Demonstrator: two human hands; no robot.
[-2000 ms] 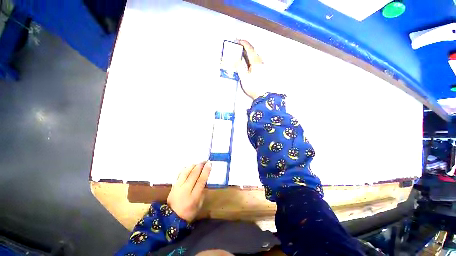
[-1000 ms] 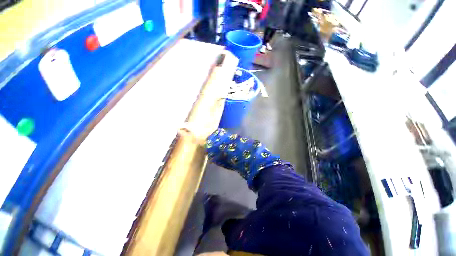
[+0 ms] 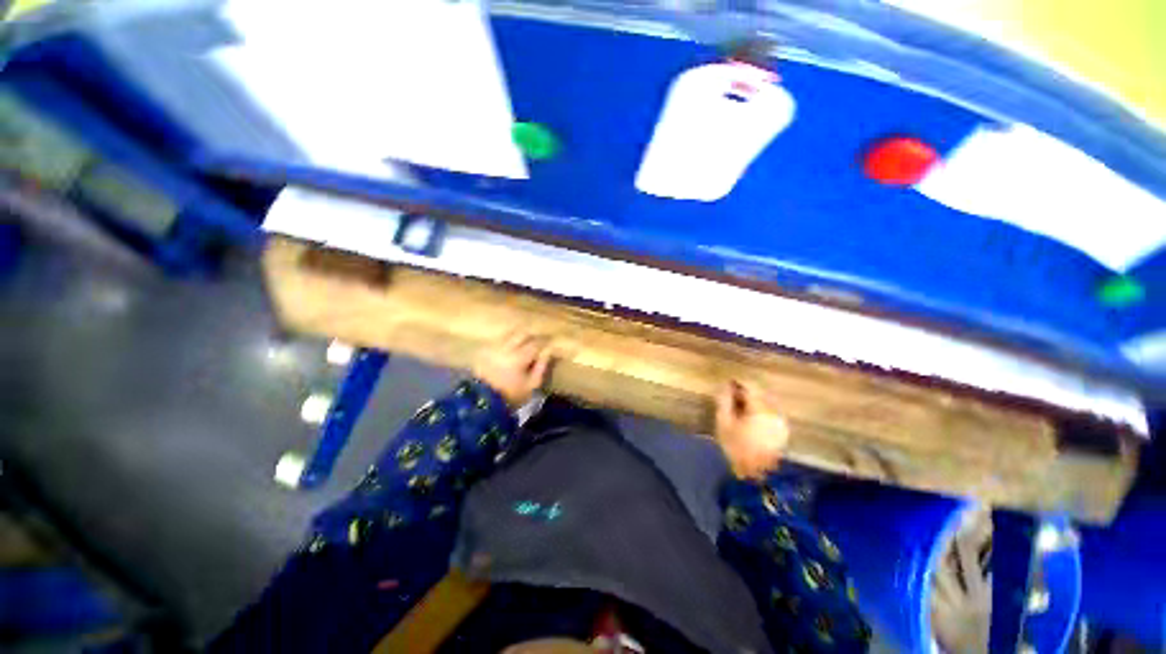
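Note:
The wooden front rail point(image 3: 614, 351) runs across the view below the blue press. My left hand point(image 3: 514, 368) grips its near edge left of the middle. My right hand point(image 3: 751, 431) grips the same edge further right, with the thumb on the wood. A narrow band of the white board point(image 3: 639, 284) shows behind the rail. The near end of the cutting die point(image 3: 419, 234) shows on the board at the left. The rest of the die is hidden under the press beam point(image 3: 601, 166).
The press front carries a green button point(image 3: 535, 141), a red button point(image 3: 903, 160), another green button point(image 3: 1120, 291) and taped papers point(image 3: 384, 83). A blue bucket point(image 3: 927, 575) holding pale pieces stands below the rail at the right. A blue bar with white round parts point(image 3: 335, 415) is at the lower left.
The view has turned back to face the press. The beam now covers most of the board and die. Both hands have left the die and hold the wooden rail.

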